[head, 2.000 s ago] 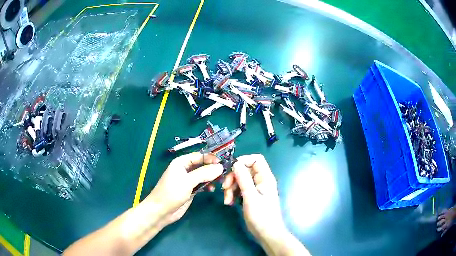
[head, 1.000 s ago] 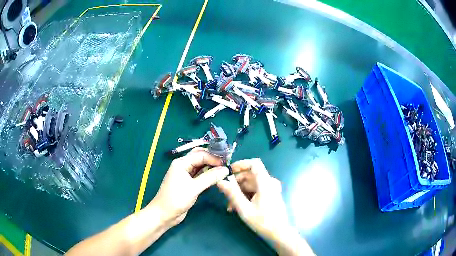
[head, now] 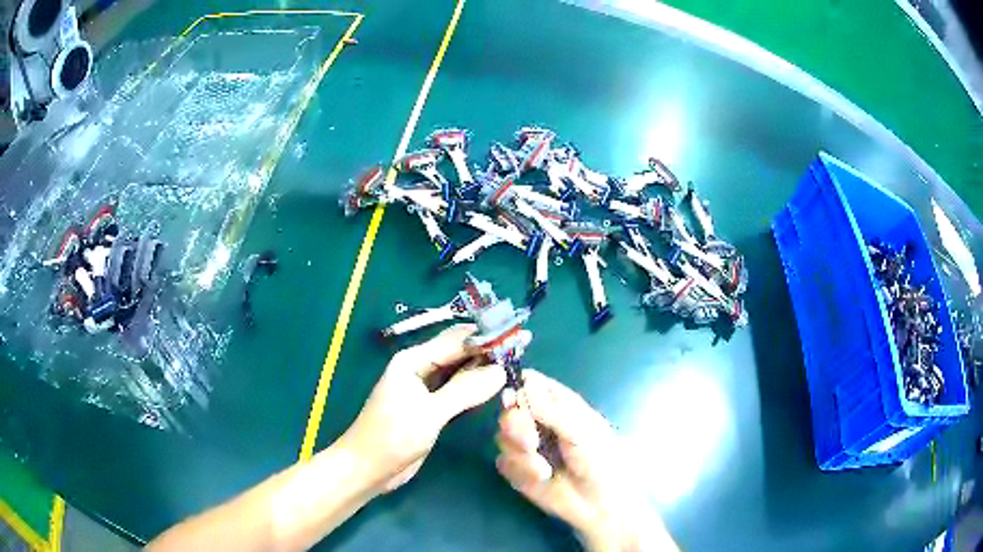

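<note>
My left hand (head: 437,394) grips a cable assembly (head: 499,332) by its wide grey head with a red-brown stripe, in front of me. My right hand (head: 555,447) holds its dark, narrow lower part, which points down towards me. The fingers hide part of the stem. Another cable assembly (head: 426,318) lies on the bench just beyond my left hand, its pale stem pointing left, a tiny metal loop beside it. A loose heap of cable assemblies (head: 528,210) lies further back, with white stems, dark end plugs and red-striped heads.
A blue parts bin (head: 825,323) with small dark and brown pieces stands at right. Clear plastic (head: 216,140) lies at left, bearing a small pile of bagged assemblies (head: 102,270). A small black piece (head: 257,283) lies beside it. Yellow tape (head: 350,291) crosses the green bench.
The held assembly has turned so its striped head faces up and its dark lower part shows between the hands. My right hand has moved slightly down and its fingers have closed around that part.
</note>
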